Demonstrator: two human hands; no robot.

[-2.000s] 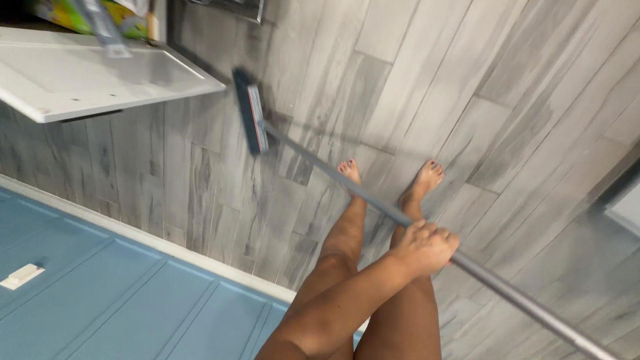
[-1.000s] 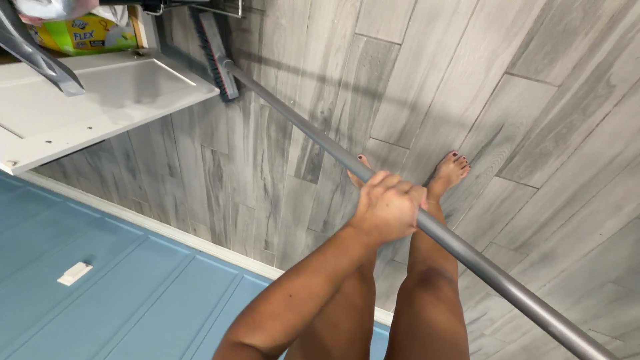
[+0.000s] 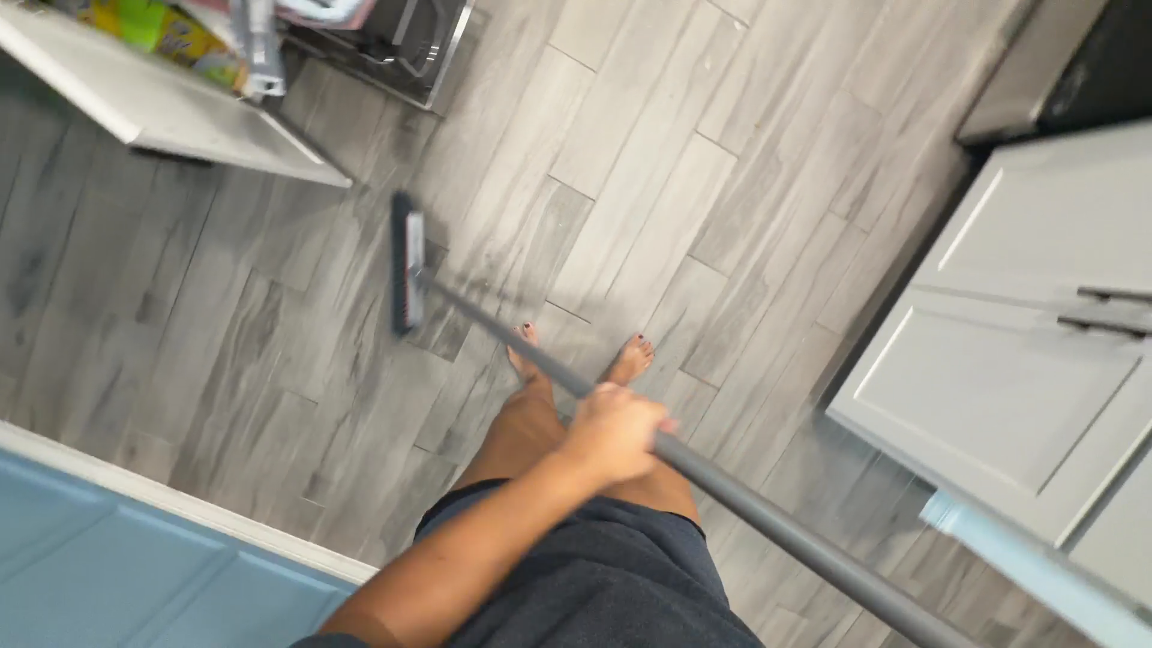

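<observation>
My left hand (image 3: 616, 432) is closed around the long grey handle of a broom (image 3: 774, 522), in front of my legs. The handle slopes from the bottom right up to the broom head (image 3: 411, 261), a narrow head with dark bristles and a light strip. The head is at the wood-look plank floor (image 3: 648, 225), left of my bare feet (image 3: 633, 358). It is slightly blurred. My right hand is out of view, and the handle's upper end runs off the bottom edge.
An open white cabinet door (image 3: 207, 126) juts out at upper left, beside an open dishwasher door (image 3: 418, 54). Grey cabinets (image 3: 981, 360) with dark handles stand at right. A blue panelled wall (image 3: 117, 558) with white baseboard (image 3: 180, 495) runs along lower left.
The broom head has come away from beside the open cabinet door and dishwasher, closer to my feet. My left hand keeps its hold on the handle. The view has shifted, showing the cabinets at right.
</observation>
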